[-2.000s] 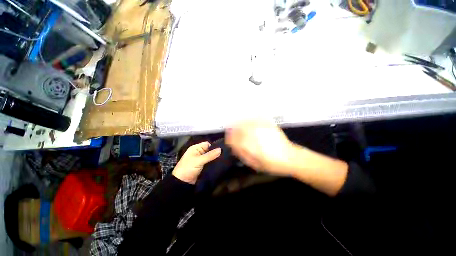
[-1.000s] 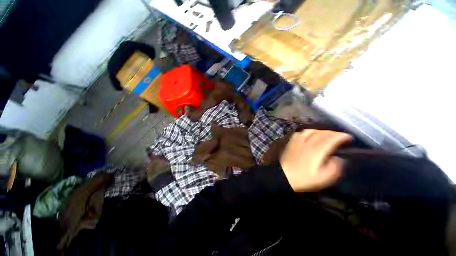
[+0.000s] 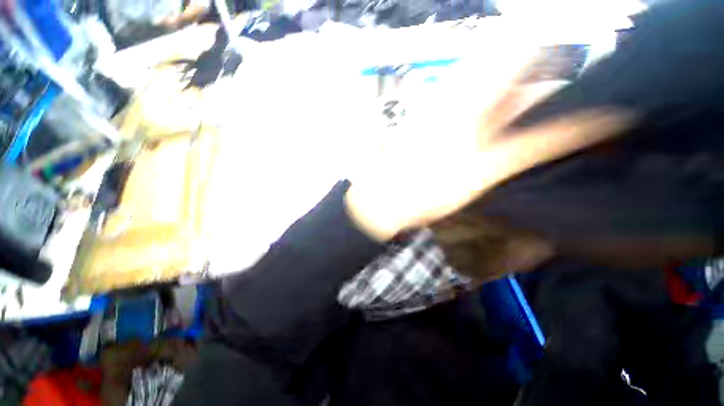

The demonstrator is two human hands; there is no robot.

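Note:
My left hand (image 3: 401, 190) is blurred and overexposed. It reaches right from a black sleeve, along the upper edge of a dark cloth (image 3: 603, 194). Brown fabric (image 3: 492, 247) and a black-and-white plaid piece (image 3: 405, 277) hang just below the hand. My right hand (image 3: 520, 99) is a pale blur at the end of a dark sleeve at the upper right, above the left hand. Glare and motion blur hide the fingertips, so a grip cannot be made out. The sewing machine is washed out or hidden.
The glaring white table (image 3: 278, 143) spans the middle. Brown taped cardboard (image 3: 155, 206) lies at its left, with a machine beyond. Below are a red stool (image 3: 67, 388), blue parts and more plaid cloth (image 3: 155, 384). Cloth lies along the table's far edge.
The view has swung from the floor pile and stool at the left back to the table. Cloth and both hands now show raised over the table's front; the right hand has come into view.

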